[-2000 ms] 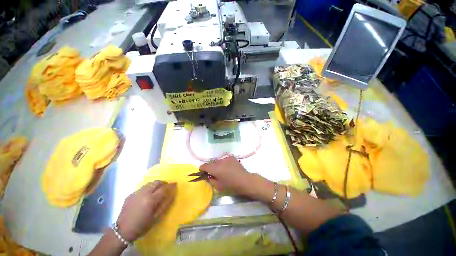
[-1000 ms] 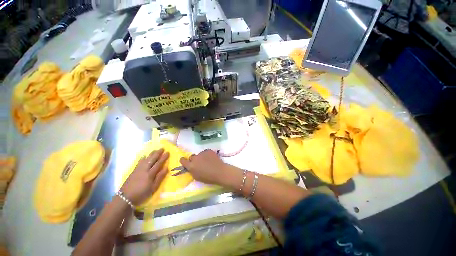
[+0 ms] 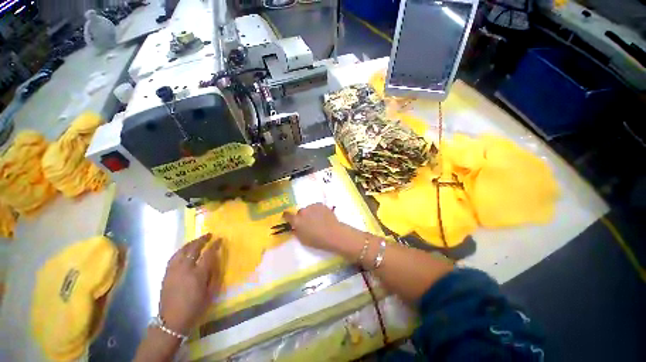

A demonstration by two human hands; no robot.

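A yellow panel lies on the white placement template, its upper part reaching the green-edged sewing window. My left hand is at the panel's left edge, fingers together; its fingertips are blurred against the fabric. My right hand holds dark thread snips, tips pointing left over the panel's right side. A dark red cord runs by my right forearm. Whether my right fingers also touch the panel is unclear.
The sewing machine stands behind the template. The finished pile lies left, with yellow bundles behind it. The label stack sits right on yellow pieces, below a standing tablet. A blue bin is beyond.
The yellow panel has moved from the template's front edge up onto it, towards the sewing window. Both hands have moved with it. The view has shifted and turned.
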